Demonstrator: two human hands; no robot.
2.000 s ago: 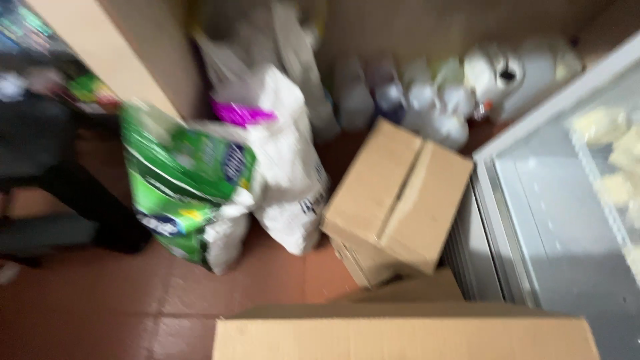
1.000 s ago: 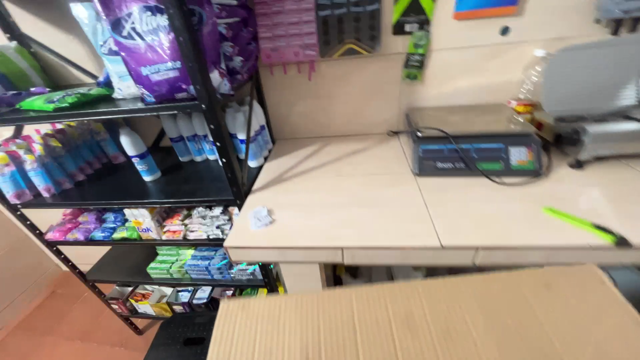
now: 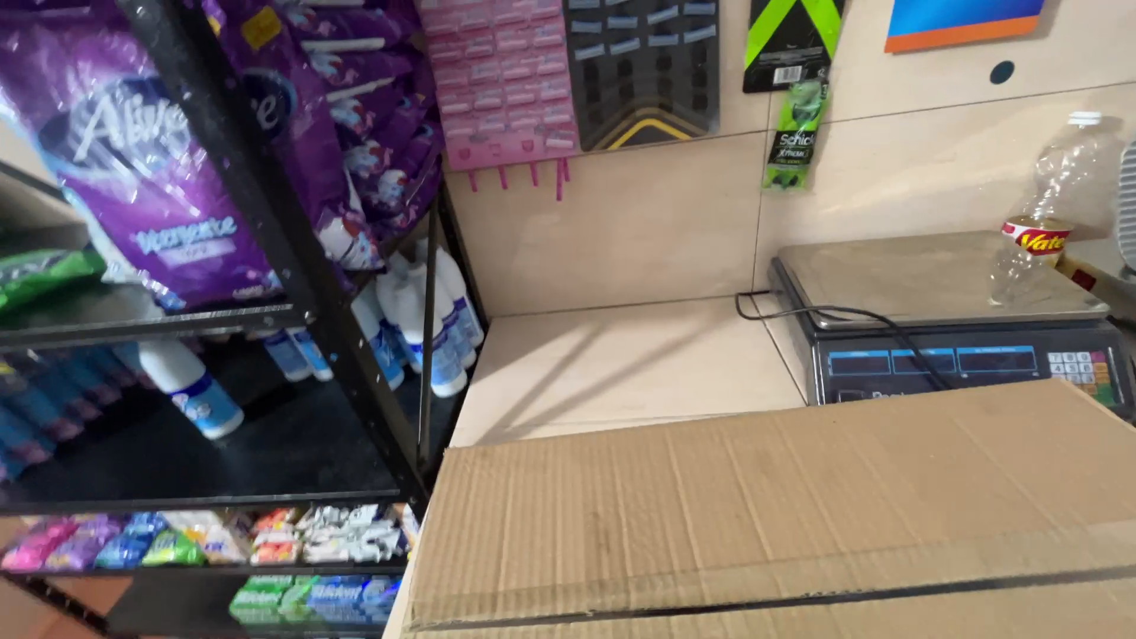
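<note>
A large cardboard box [image 3: 763,497] with a taped top seam fills the lower right of the head view, its far edge over the tiled counter [image 3: 621,355] and in front of a digital weighing scale [image 3: 941,275]. Neither of my hands shows; whether they touch the box cannot be seen. The scale has a metal plate, and a black cable lies across its front. By the plate's right side stands a clear plastic bottle [image 3: 1047,204] with a red and yellow label.
On the left, black metal shelving [image 3: 257,195] holds purple detergent bags [image 3: 169,177], white bottles [image 3: 191,386] and small colourful packets [image 3: 328,532]. Razor display cards [image 3: 506,80] and a green razor pack [image 3: 796,133] hang on the tiled wall.
The view has swung from the floor up to the counter and then closer to it. The large box now covers the counter's front part, where a crumpled scrap and a green cutter showed earlier.
</note>
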